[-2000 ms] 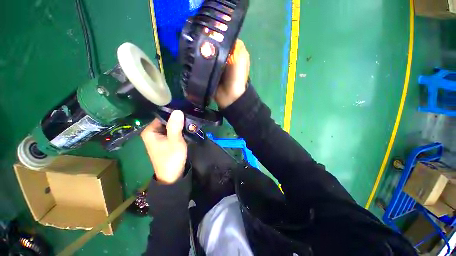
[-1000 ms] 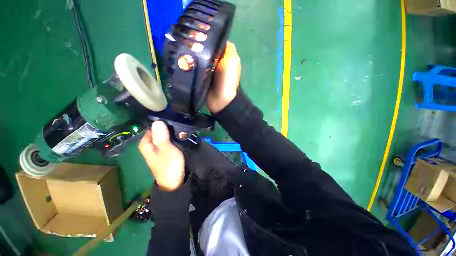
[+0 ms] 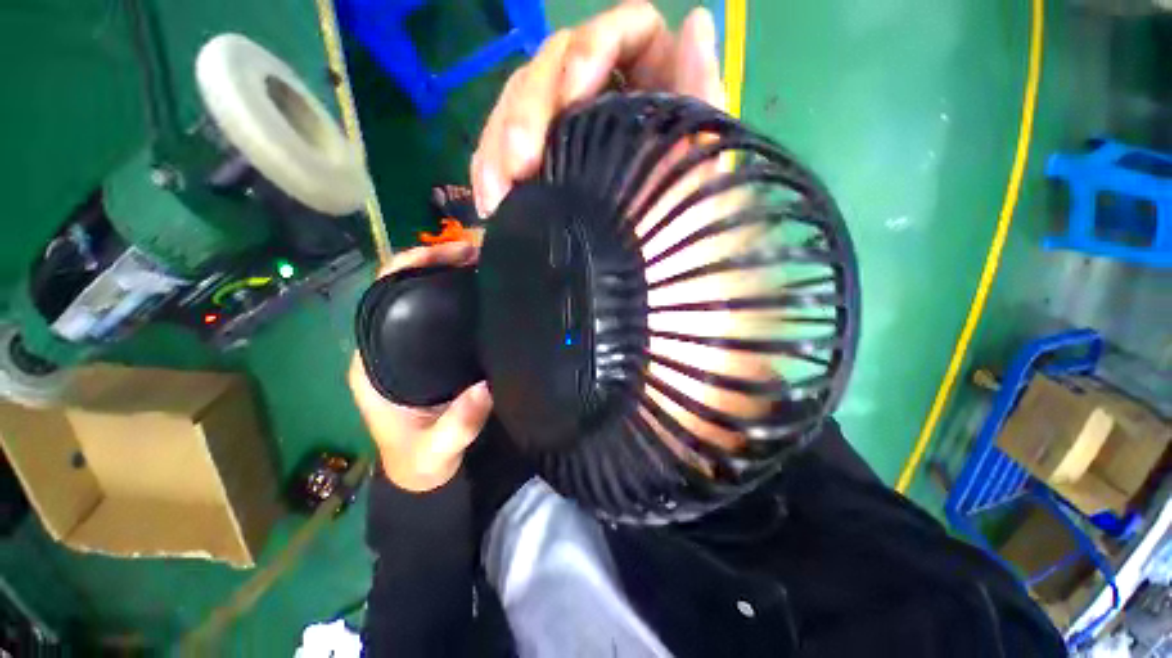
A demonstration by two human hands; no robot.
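Observation:
The black desk fan (image 3: 546, 321) is held up close to the camera, its domed ribbed side and solid round hub facing me. A tiny blue light shows on the hub. My left hand (image 3: 431, 437) grips the rounded black base at the fan's left; some of its fingers are behind it. My right hand (image 3: 598, 77) holds the cage from behind, with fingers over the top rim and skin showing between the ribs. The bench polisher (image 3: 129, 257) stands to the left, apart from the fan, with its off-white buffing wheel (image 3: 283, 122) nearest.
An open cardboard tray (image 3: 161, 469) lies below the polisher. A small dark and copper part (image 3: 324, 482) is beside it. White material (image 3: 329, 639) shows at the bottom edge. Blue stools stand at the top (image 3: 437, 97) and right (image 3: 1112, 206). A blue trolley (image 3: 996, 450) holds cartons.
The fan has moved away from the buffing wheel and turned from its side to show its domed ribs and hub. My right hand has shifted to the top of the cage.

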